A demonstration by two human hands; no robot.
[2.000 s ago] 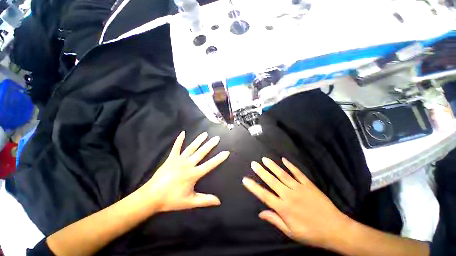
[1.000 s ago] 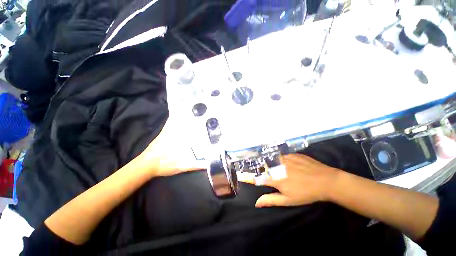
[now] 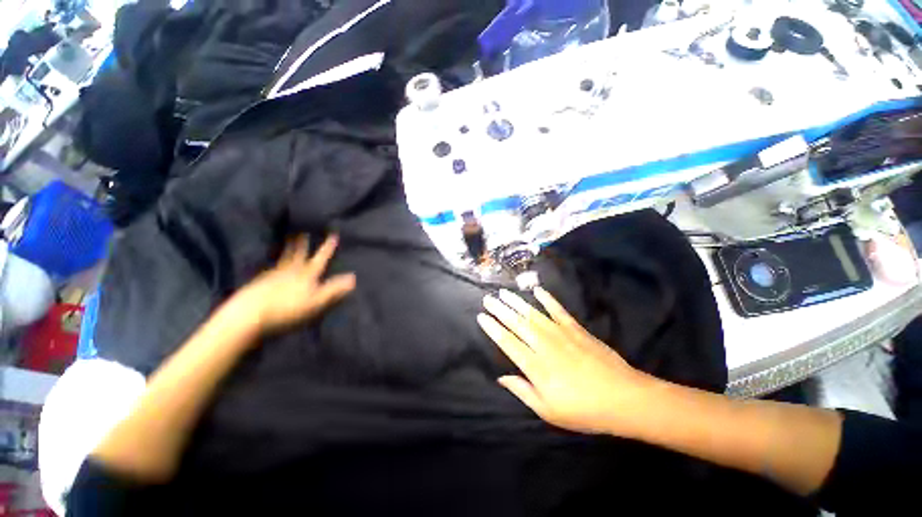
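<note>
The black garment body (image 3: 404, 364) covers the table and lap in front of me and runs under the sewing machine (image 3: 566, 131), a white head with a blue stripe. The presser foot area (image 3: 505, 265) sits over the cloth; the needle is too small to tell. My left hand (image 3: 288, 288), somewhat blurred, rests on or just over the cloth left of the machine, fingers apart. My right hand (image 3: 566, 369) lies flat on the cloth just below the presser foot, fingers slightly spread, holding nothing.
A black device with a round dial (image 3: 794, 271) lies on the white table at right, above its scale edge (image 3: 839, 353). A purple-topped clear container (image 3: 546, 30) stands behind the machine. A blue crate (image 3: 63, 234) is at left. White piping (image 3: 329, 76) shows on black cloth at the back.
The view has shifted, so the machine head no longer covers my fingers. My left hand has moved left, away from the machine. My right hand now shows fully below the presser foot.
</note>
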